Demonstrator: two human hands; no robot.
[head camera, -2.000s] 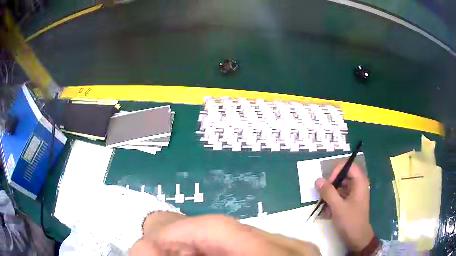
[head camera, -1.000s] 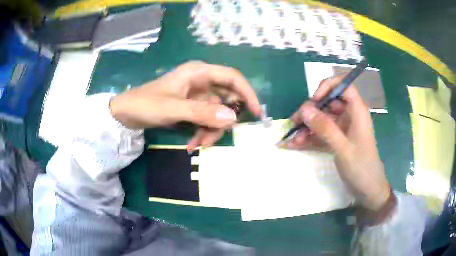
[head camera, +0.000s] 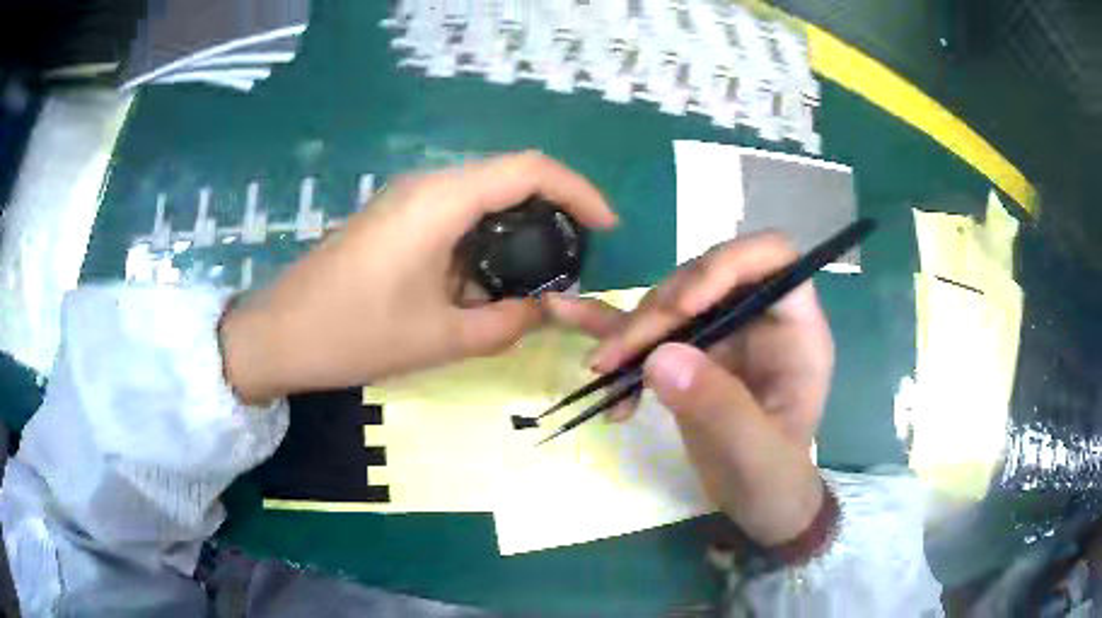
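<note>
My left hand (head camera: 375, 272) holds a round black module (head camera: 528, 250) between thumb and fingers, its dark face turned up. My right hand (head camera: 737, 374) holds black tweezers (head camera: 749, 302) with the two tips apart, pointing down-left. A small black pad (head camera: 525, 423) is at the upper tip; whether it sticks to the tip or lies on the paper cannot be told. Pale yellow release paper (head camera: 447, 453) lies under the hands. A black adhesive sheet (head camera: 320, 453) with a notched right edge lies on its left part.
A row of T-shaped pieces (head camera: 254, 211) is stuck on the green mat at left. A grey-white die-cut sheet (head camera: 616, 60) lies at the back. A grey adhesive sheet (head camera: 798, 199) is beyond my right hand. Yellow paper (head camera: 961, 362) lies at right.
The tweezers have opened, and a small black pad now shows at one tip. The module now shows clearly in my left hand. The view has shifted, uncovering the T-shaped row.
</note>
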